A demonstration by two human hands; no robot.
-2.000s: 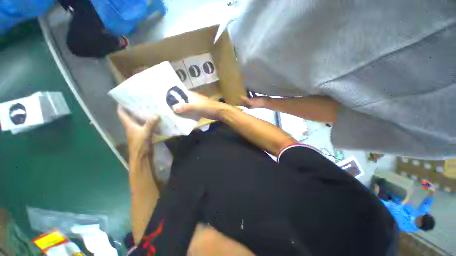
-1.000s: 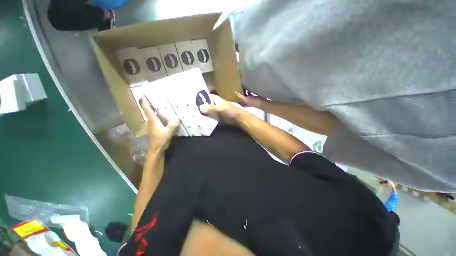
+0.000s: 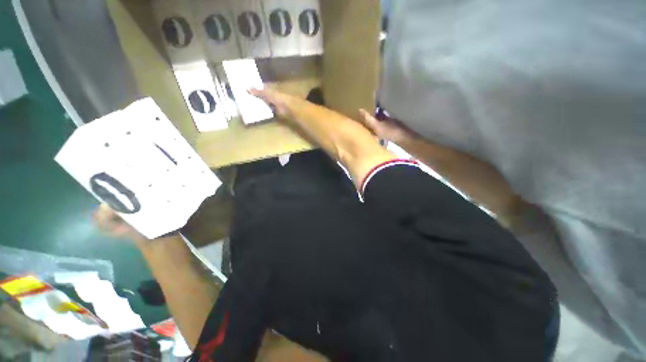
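My left hand (image 3: 113, 223) holds a block of white product boxes (image 3: 149, 170) over the green bench's edge, left of the open brown carton (image 3: 350, 63). A dark oval shows on the block's lower left; most of my fingers are hidden behind it. My right hand (image 3: 273, 101) is inside the carton, its fingers on a slim white box (image 3: 248, 88) in the near row. Another white box (image 3: 202, 95) with a dark oval stands left of it. A back row of white boxes (image 3: 249, 28) stands along the far side.
A person in grey stands close on the right, with a hand (image 3: 382, 127) at the carton's right side. The green bench (image 3: 42, 198) on the left carries a plastic bag (image 3: 64, 261), yellow-and-white packaging (image 3: 28, 286), a curling white strip (image 3: 106, 304), and a white item (image 3: 10, 78).
My hands have moved apart. My left hand has carried its boxes left out of the carton, while my right hand is on a box inside. The carton appears higher and closer.
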